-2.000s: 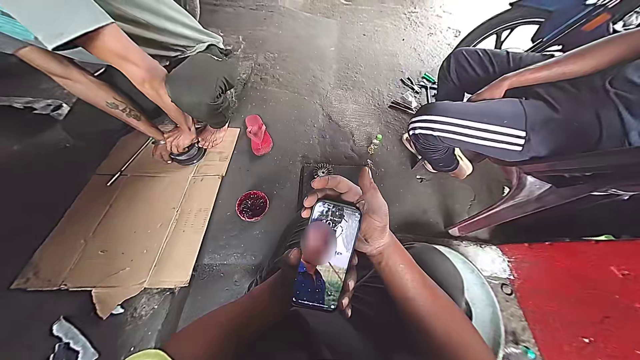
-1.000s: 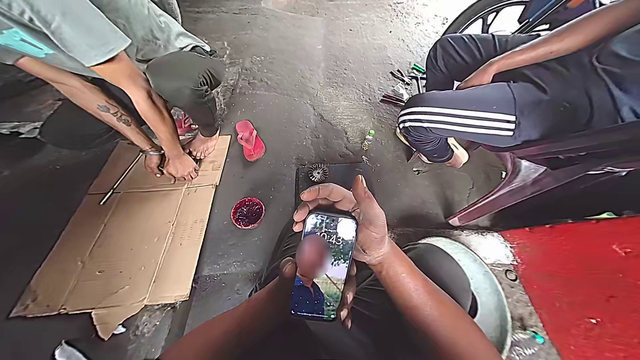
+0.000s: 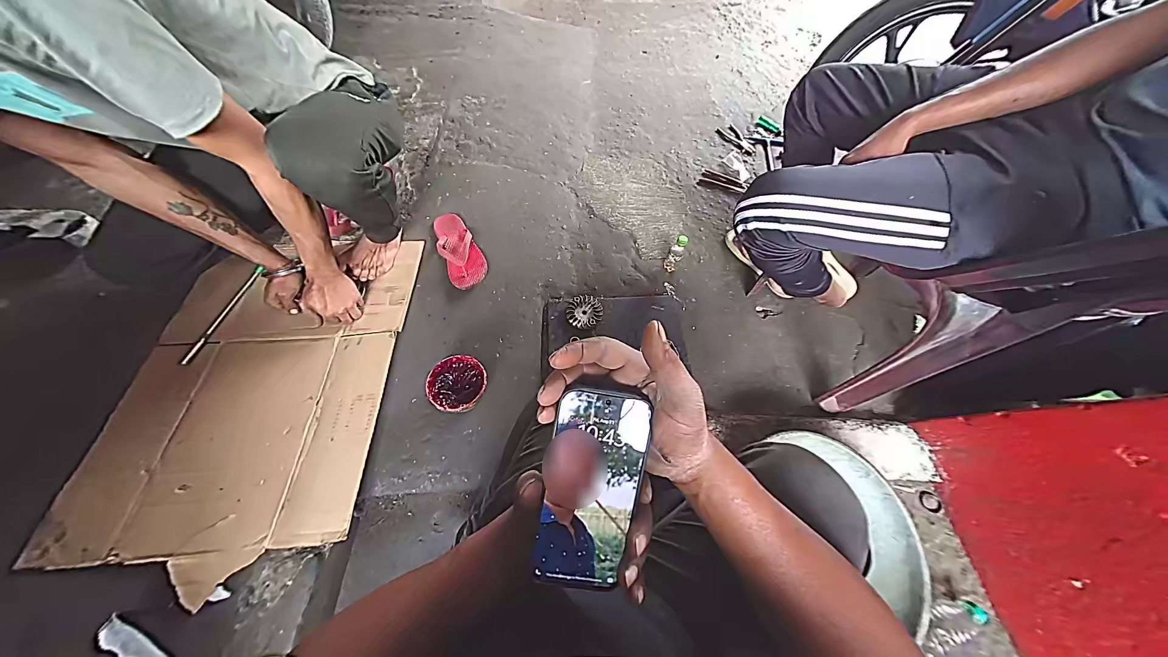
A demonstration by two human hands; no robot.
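A smartphone with its screen lit stands tilted over my lap. My left hand is wrapped round its lower part, thumb at the left edge and fingertips at the right. Behind the phone's top, my right hand is raised with the thumb up and the fingers curled over; whether it bears on the phone is hard to tell. Beyond it on the floor lies a dark flat panel, with a round finned metal part on it. To the left sits a red bowl with dark red contents.
At left, a person's hands work low over flattened cardboard, beside a thin rod. A pink flip-flop lies nearby. Another person sits at right on a plastic chair, near tools and a small bottle. A metal basin is beside my leg.
My hands keep the phone in much the same place. The person at left has moved their hands off the dark round object seen two seconds ago, and they are now together over the cardboard.
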